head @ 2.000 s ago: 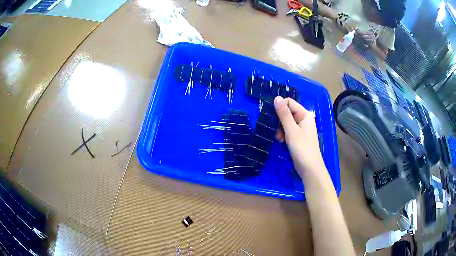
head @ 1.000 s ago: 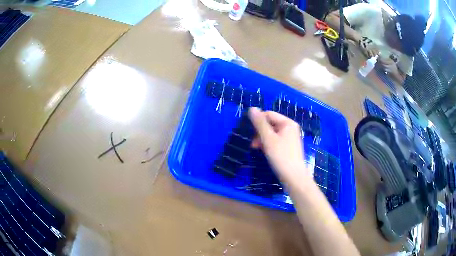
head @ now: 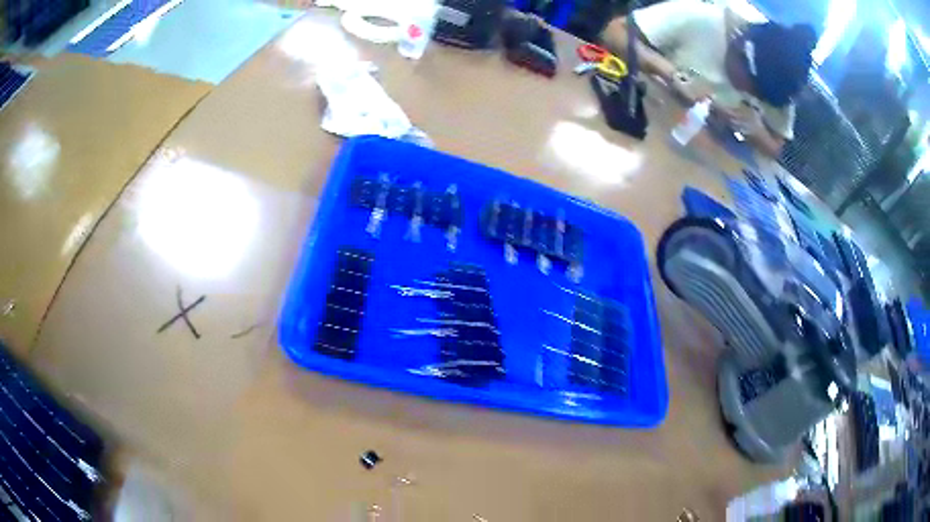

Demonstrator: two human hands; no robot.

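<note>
A blue tray [head: 403, 280] lies on the tan-brown top in front of me. A narrow dark cell strip [head: 345, 304] lies in its left part, upright in the view, with no ribbon tails showing. Beside it is a dark stack of strips with ribbon tails [head: 469, 321] pointing left. A wider cell piece with lines [head: 600, 347] lies in the right part. Two rows of strips with ribbon tails lie along the back, one at left [head: 408, 204] and one at right [head: 535, 235]. Neither of my hands is in the picture.
A bulky grey machine [head: 739, 336] stands right of the tray. Crumpled white material [head: 357, 100] lies behind it. A tiny dark fragment [head: 370, 460] lies in front. Dark-blue cell stacks [head: 41, 438] are at lower left. A person [head: 704, 51] works at back right near a white bottle [head: 691, 120].
The hand that held a dark strip over the tray is out of view. The strip now lies in the tray's left part. The view has shifted, so the tray appears further left.
</note>
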